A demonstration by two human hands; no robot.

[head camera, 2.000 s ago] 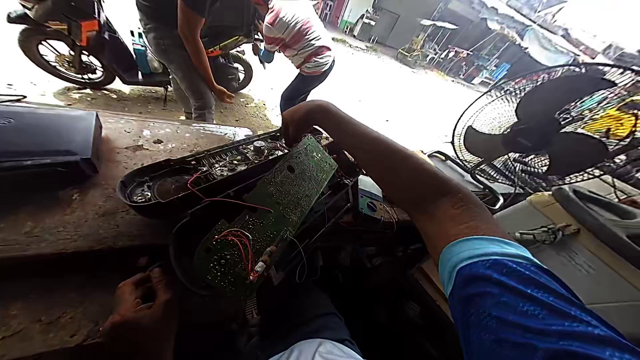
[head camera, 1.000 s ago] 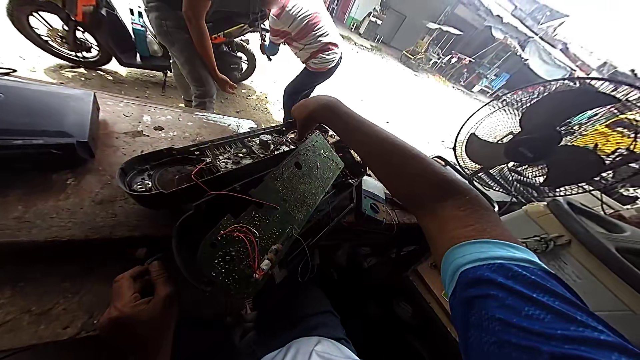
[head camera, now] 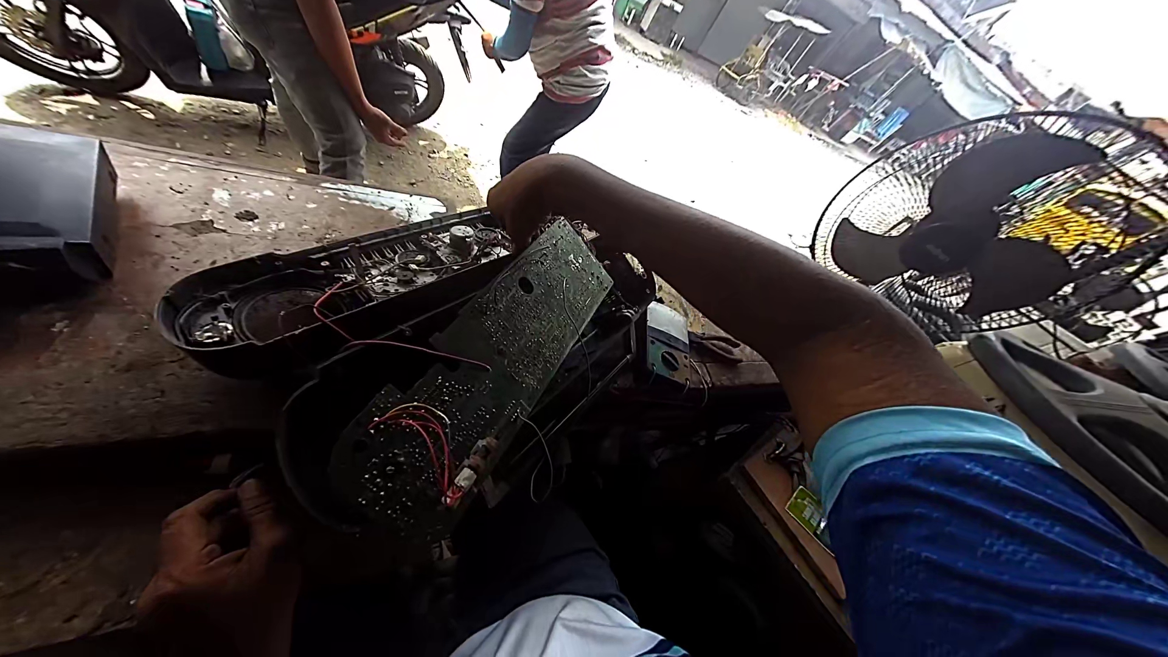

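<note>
A green circuit board (head camera: 525, 315) with red and yellow wires lies tilted over one half of an opened black plastic housing (head camera: 301, 438). Beside it, the other housing half (head camera: 219, 360) shows a round speaker and a cassette-type mechanism (head camera: 411, 265). My right hand (head camera: 538, 196) is bent over the far end of the board and housing; its fingertips are hidden, so its hold cannot be made out. At lower left, my left hand (head camera: 224, 547) has thumb and fingers pinched around a small dark item that is too dim to name, close to the near housing half.
A black box (head camera: 55, 201) sits on the worn wooden table (head camera: 164, 401) at left. A multimeter (head camera: 668, 351) and pliers (head camera: 716, 345) lie right of the housing. A standing fan (head camera: 967, 228) is at right. Two people stand beyond the table near a motorcycle (head camera: 228, 55).
</note>
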